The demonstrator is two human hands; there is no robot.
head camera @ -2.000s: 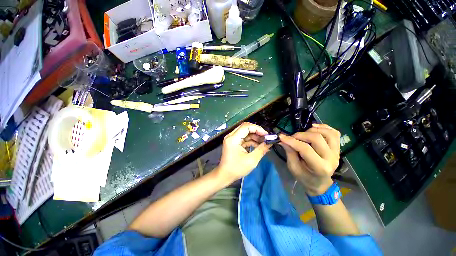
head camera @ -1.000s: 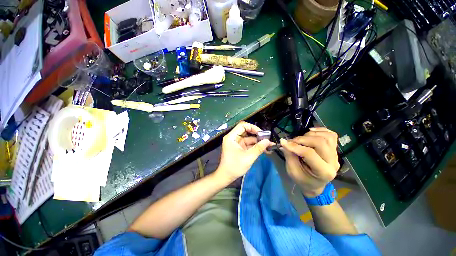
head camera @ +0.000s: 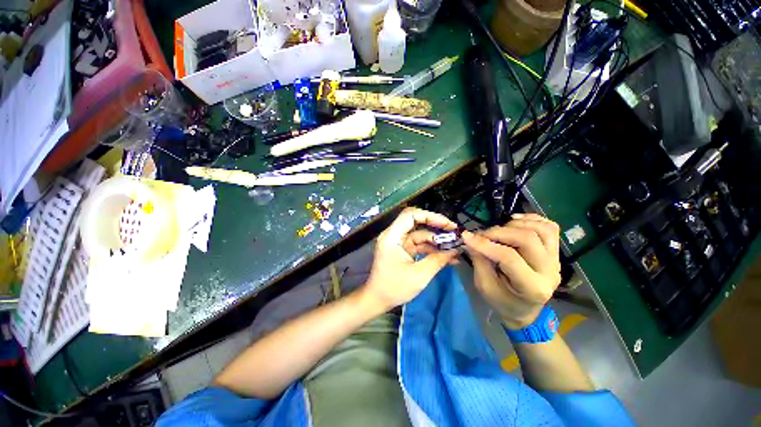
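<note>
A small electronic unit (head camera: 446,238), dark with a light grey-white face, is held over the gap beyond the bench's front edge. My left hand (head camera: 402,260) is shut on it, with thumb and fingers around its left side. My right hand (head camera: 519,265), with a blue band on the wrist, has its thumb and forefinger tips pinched at the unit's right side. Whether the right fingers hold a separate small part cannot be told. The fingers hide much of the unit.
Green bench (head camera: 275,242) with small yellow and white bits (head camera: 315,218). Slim tools and a bone-like handle (head camera: 324,135) lie behind them. A tape roll (head camera: 125,223) is on sheets at left. Black cables (head camera: 542,125) and a black component tray (head camera: 667,250) are at right. White cartons (head camera: 221,71) stand at back.
The unit has been turned in my left fingers, so its light face now shows upward. Both hands have shifted only slightly and stay close together.
</note>
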